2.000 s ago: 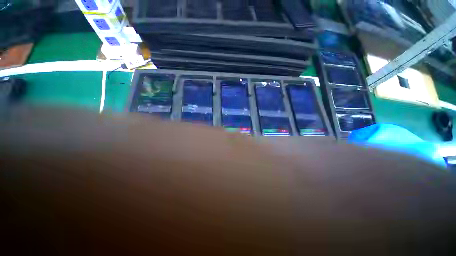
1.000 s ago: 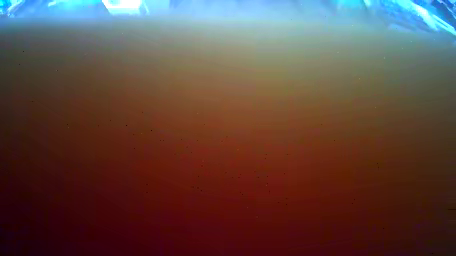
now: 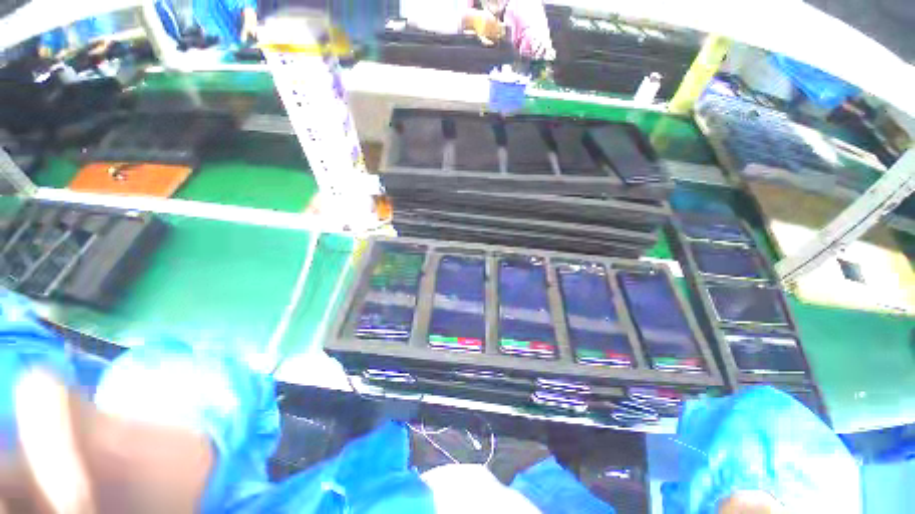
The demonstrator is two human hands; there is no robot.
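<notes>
A black phone tray [image 3: 532, 369] lies in front of me with several smartphones [image 3: 522, 301] in its slots. The leftmost phone [image 3: 389, 291] shows greenish marks; the others have dark blue screens with red and green strips at the bottom. Blurred skin, seemingly my left hand [image 3: 150, 462], is at the lower left between blue sleeve parts, left of the tray and cut off. Below the tray's right end, a blue sleeve shows with a sliver of my right hand [image 3: 752, 503] at the bottom edge. The fingers of both are not visible.
Stacked trays [image 3: 522, 206] stand behind the working tray. A filled tray [image 3: 793, 387] runs along its right side. Another slotted tray [image 3: 125, 261] lies at left. A thin white wire [image 3: 453, 448] loops near my lap. A white post [image 3: 316, 131] rises behind left. A person's hand [image 3: 485, 24] shows far back.
The skin that covered most of the view is gone, and tray, bench and lap show. The view reaches further back than two seconds ago. Blurred skin now shows at lower left.
</notes>
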